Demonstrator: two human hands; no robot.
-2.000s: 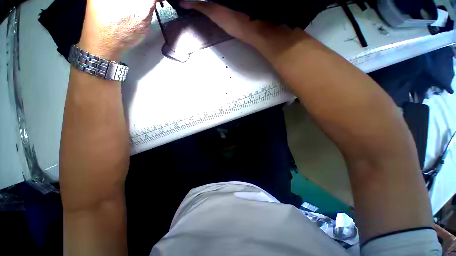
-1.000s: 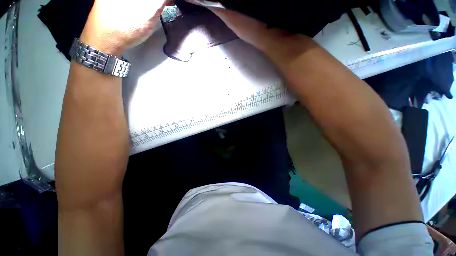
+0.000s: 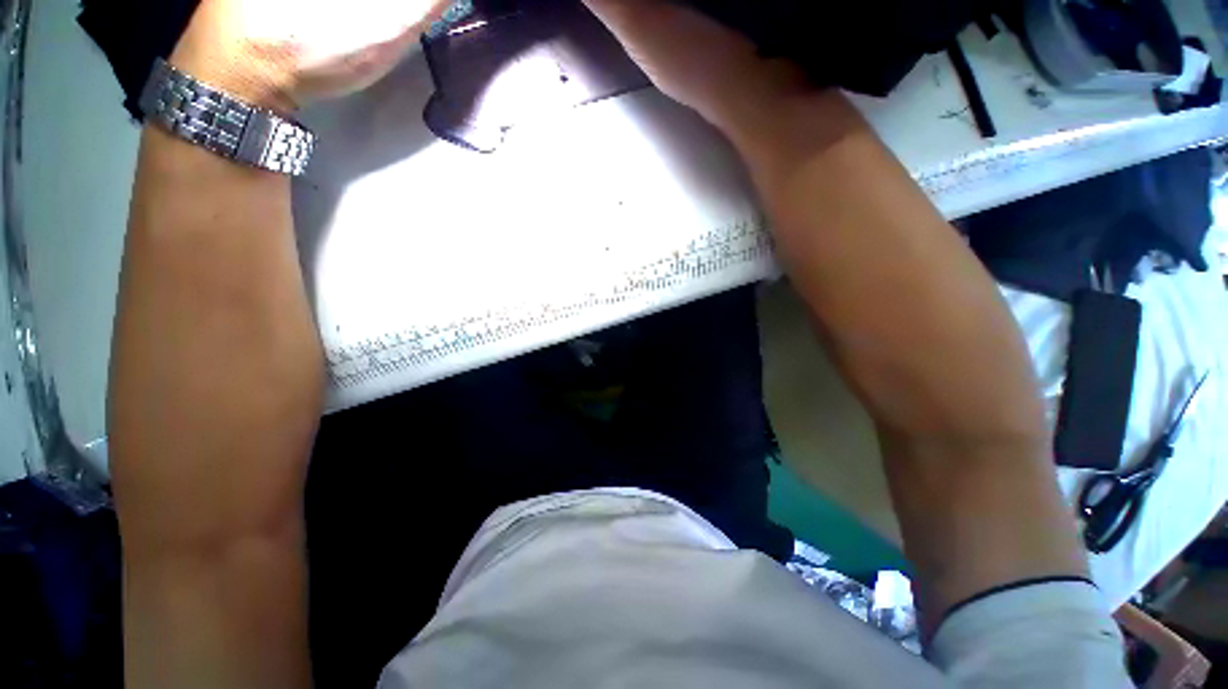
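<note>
My left hand [image 3: 317, 41], with a metal watch above the wrist, rests at the top edge of the view beside dark cloth. Its fingertips are cut off by the edge. My right hand [image 3: 646, 34] is also at the top edge, mostly cut off, with its fingers hidden. A dark garment piece [image 3: 539, 78] with a curved edge lies brightly lit on the white table between my hands. More black cloth [image 3: 862, 41] lies over and beyond my right wrist. Needle and presser foot are not visible.
A printed scale [image 3: 539, 318] runs along the front edge of the white table [image 3: 458, 256]. At right, black scissors [image 3: 1129, 495] and a black flat rectangle [image 3: 1099, 380] lie on white cloth. A round-rimmed dish [image 3: 1077, 54] and a dark strip [image 3: 970, 88] are at top right.
Both forearms have shifted left. The black cloth at the top has moved right and down over my right wrist. The scissors at right are now fully uncovered by my arm.
</note>
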